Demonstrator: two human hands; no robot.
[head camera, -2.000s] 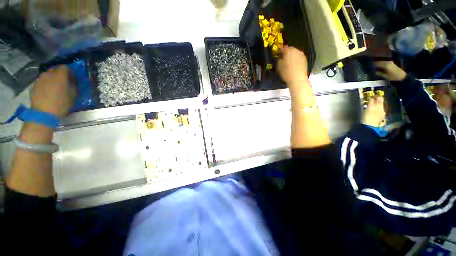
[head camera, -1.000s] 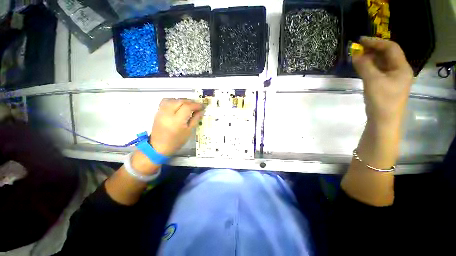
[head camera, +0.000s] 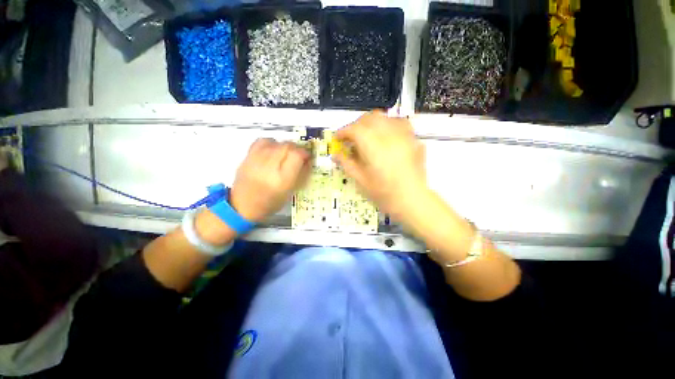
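Observation:
A cream-yellow PCB panel (head camera: 326, 200) lies on the pale metal-railed track in front of me. My right hand (head camera: 385, 163) is over its far right part, with a yellow component (head camera: 336, 146) between the fingertips at the board's far edge. My left hand (head camera: 270, 178) is at the board's far left part, fingers bent together near the same edge. Whether it holds a small part cannot be seen. The left wrist has a blue strap with a thin cord and a pale bangle. The hands cover parts of the board.
Beyond the track stand bins of blue parts (head camera: 208, 63), white parts (head camera: 283, 63), small black parts (head camera: 360, 70) and grey-black leaded parts (head camera: 464, 66). A large black bin holds yellow components (head camera: 564, 44). A silvery bag (head camera: 129, 22) lies far left. People's sleeves show at both sides.
My right hand has come from the yellow parts' bin to the board with a yellow component. My left hand, earlier at the blue parts, stays at the board and has shifted slightly.

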